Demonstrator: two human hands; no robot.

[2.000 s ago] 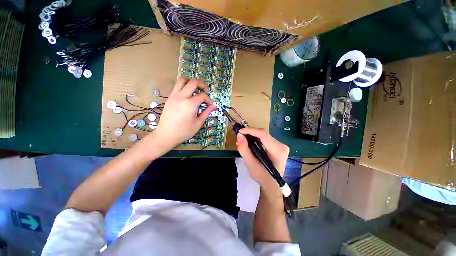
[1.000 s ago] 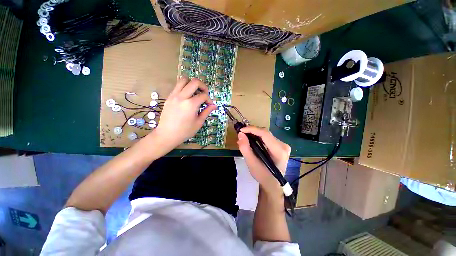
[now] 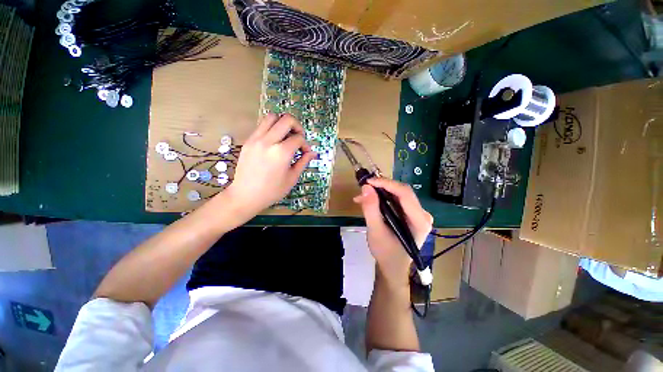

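Observation:
The PCB panel (image 3: 305, 94) lies flat on the tan cardboard sheet (image 3: 207, 94). My left hand (image 3: 265, 163) rests over the panel's left side, thumb and fingertips pinched close together near its middle; whatever is between them is too small to tell. My right hand (image 3: 396, 218) is closed around the soldering iron (image 3: 392, 219), whose tip is raised at the panel's right edge, apart from my left fingertips. The thin curved solder guide (image 3: 369, 155) sits beside the tip. Several wired discs (image 3: 193, 175) lie left of my left hand, their dark leads running towards and under it.
Bundles of wired discs (image 3: 113, 96) lie at the upper left, beside a stack of panels (image 3: 11, 109). A patterned strip (image 3: 331, 43) and carton stand behind. On the right are a black box (image 3: 456, 156), a solder reel (image 3: 536, 104), a jar (image 3: 438, 75), small loose rings (image 3: 412, 145) and a large carton (image 3: 596, 174).
My right hand has drawn the iron back to the right, so its tip has left the spot by my left fingertips. My left hand has stayed nearly in place.

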